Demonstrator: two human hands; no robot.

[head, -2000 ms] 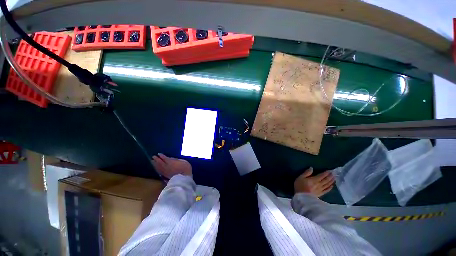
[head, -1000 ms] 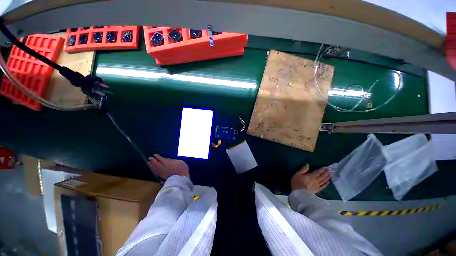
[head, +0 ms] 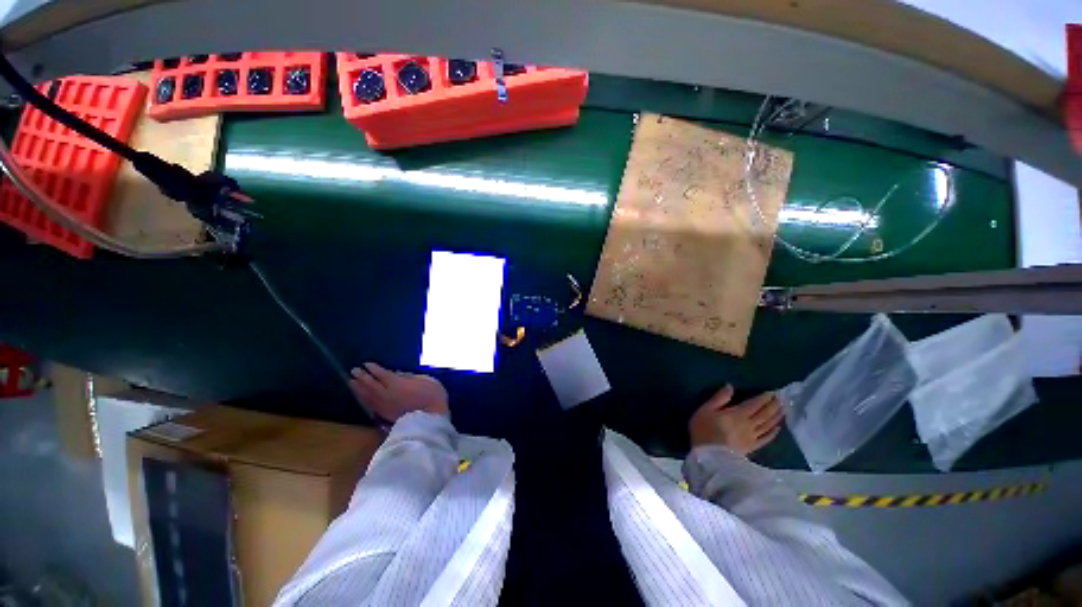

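The display panel (head: pixel 463 311) glows white on the green bench mat. The small dark blue circuit board (head: pixel 536 312) lies just right of it, with a yellow tab (head: pixel 513 337) at its lower left and thin leads at its right. A matte pale flat piece (head: pixel 573 369) lies below the board. My left hand (head: pixel 401 394) rests at the mat's front edge, left of and below the panel; a thin cable (head: pixel 303 326) runs down to it, and whether the fingers hold it cannot be told. My right hand (head: pixel 737 421) rests open and empty at the right.
A marked wooden board (head: pixel 693 235) lies right of centre, clear tubing (head: pixel 831 251) beyond it. Plastic bags (head: pixel 851 395) lie at right. Orange-red trays (head: pixel 469 109) stand at the back. A power plug (head: pixel 226 211) hangs at left. A cardboard box (head: pixel 291 504) stands lower left.
The view has shifted slightly, so everything sits a little further left than in the oldest frame. The hands, panel and board have not visibly moved on the bench.
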